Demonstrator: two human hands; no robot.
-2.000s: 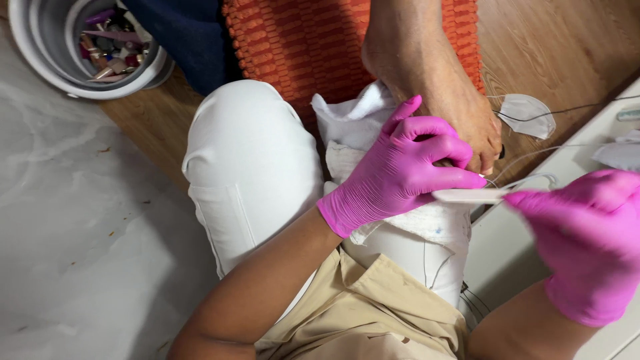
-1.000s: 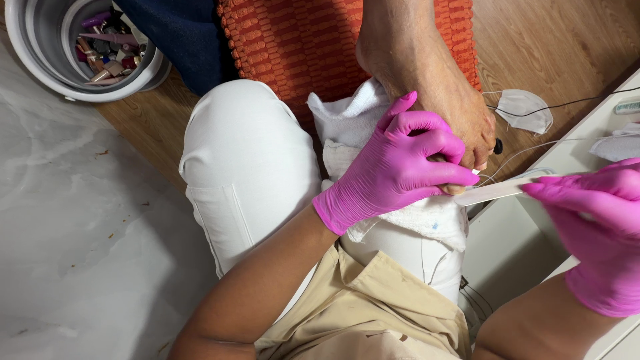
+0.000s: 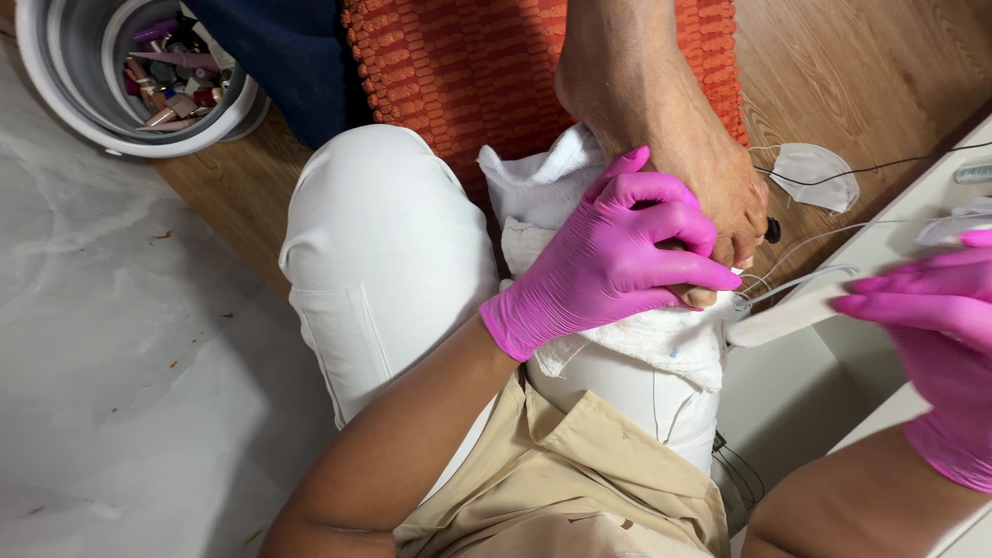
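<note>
My left hand, in a pink glove, grips the big toe of another person's bare foot. The foot rests over a white towel on my right thigh. In my right hand, gloved in pink too and partly cut off by the frame's right edge, is a pale nail file. The file's rounded tip lies a little to the right of the big toe, apart from it. My fingers hide part of the toes.
An orange textured mat lies under the foot. A grey bucket holding nail polish bottles and tools stands at upper left. A white face mask lies on the wood floor. Thin cables run beside a white drawer unit at right.
The file was at the big toe one second ago; it is now apart from it, to the right. My left hand keeps its hold on the toe.
</note>
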